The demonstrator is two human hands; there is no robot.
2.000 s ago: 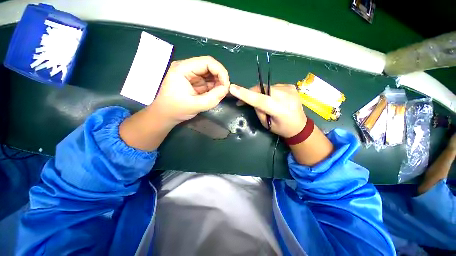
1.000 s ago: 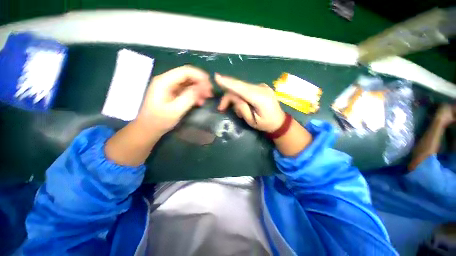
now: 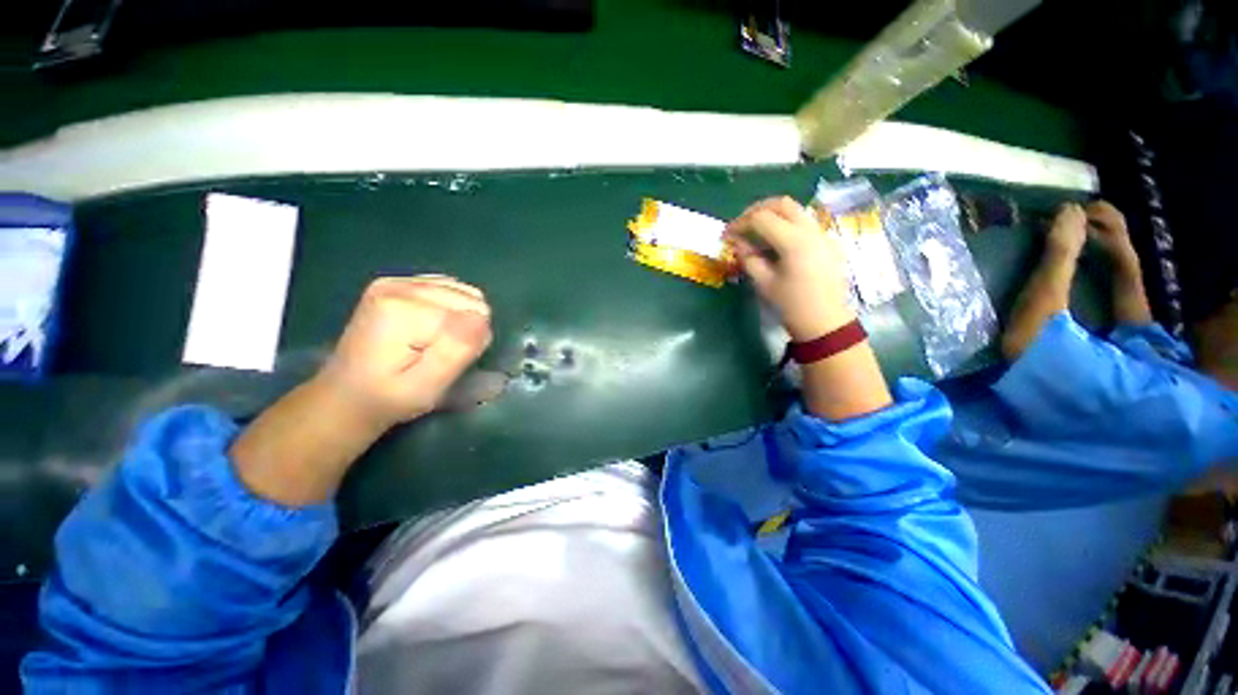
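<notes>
My left hand [image 3: 410, 342] is curled into a loose fist over the dark green mat, left of centre; whether it holds anything is hidden. My right hand [image 3: 798, 272], with a dark red wrist strap [image 3: 827, 342], has its fingertips at the right end of a loose pile of orange-yellow and white flex cables [image 3: 683, 242]. The fingertips appear to touch the pile; whether they grip a cable is unclear. The thin dark tool cannot be made out now. A blank white rectangle [image 3: 242, 283] lies left of my left hand.
A blue box [image 3: 54, 278] of white strips is cut off at the left edge. Bagged cables [image 3: 865, 245] and an empty clear bag [image 3: 937, 278] lie right of my right hand. The white conveyor edge [image 3: 543, 140] runs behind. Another person's hands [image 3: 1073, 251] are at far right.
The view has turned to the right. My hands were close together; my right hand has moved away to the flex cable pile. My left hand's fingers are now more tightly curled.
</notes>
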